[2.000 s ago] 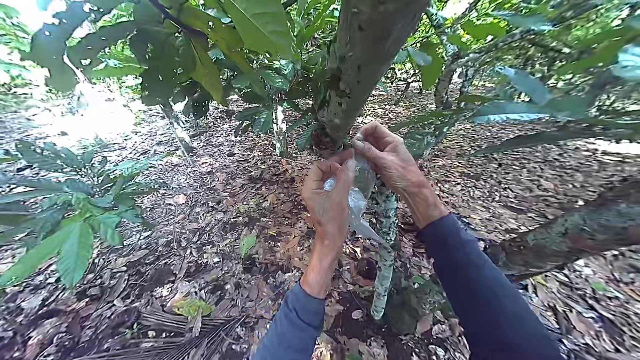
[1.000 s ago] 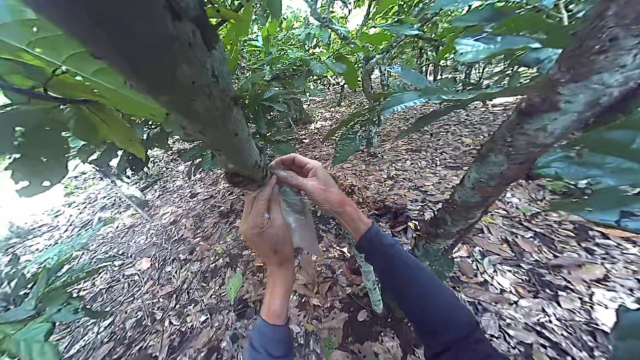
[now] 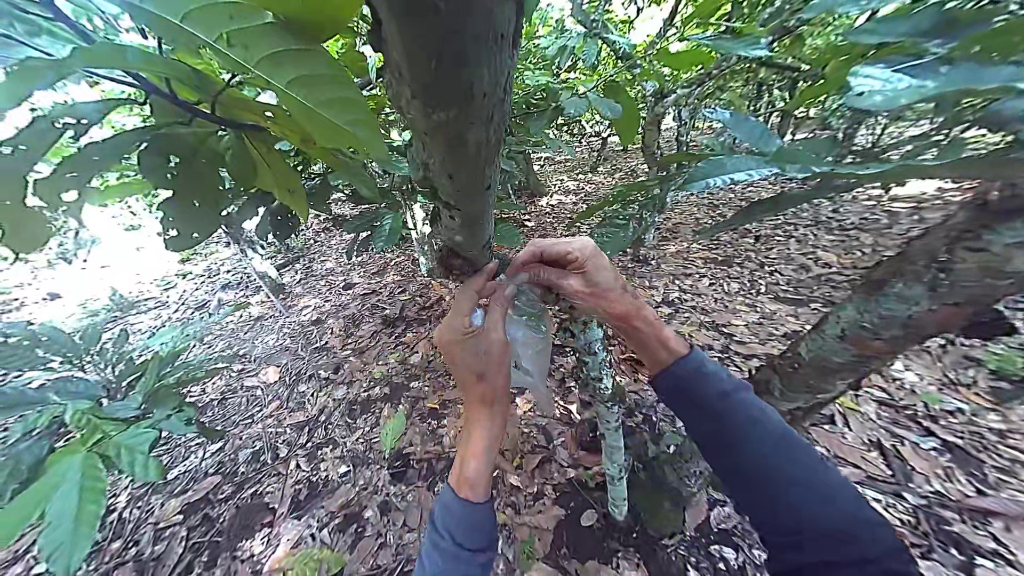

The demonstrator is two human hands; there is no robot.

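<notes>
Both hands meet just below the lower end of a thick tree limb (image 3: pixel 456 136). A clear plastic bag (image 3: pixel 530 344) hangs from between them. My left hand (image 3: pixel 478 328) pinches the bag's upper edge with thumb and fingertips, and a small whitish, shiny bit (image 3: pixel 478 317) shows between its fingers. To its right, my right hand (image 3: pixel 572 276) grips the gathered top of the bag between thumb and forefinger. The fingertips of both hands are close to the bark at the limb's end. What lies inside the gathered top cannot be made out.
A thin, lichen-covered stem (image 3: pixel 604 416) stands below my right wrist. A thick slanting trunk (image 3: pixel 896 304) is at the right. Large leaves with holes (image 3: pixel 192 176) hang at upper left, and a leafy young plant (image 3: pixel 88 432) grows at lower left. Dry leaves cover the ground (image 3: pixel 320 448).
The view has swung right and back. Both hands stay together at the limb's end with the bag between them; no clear change in the hold.
</notes>
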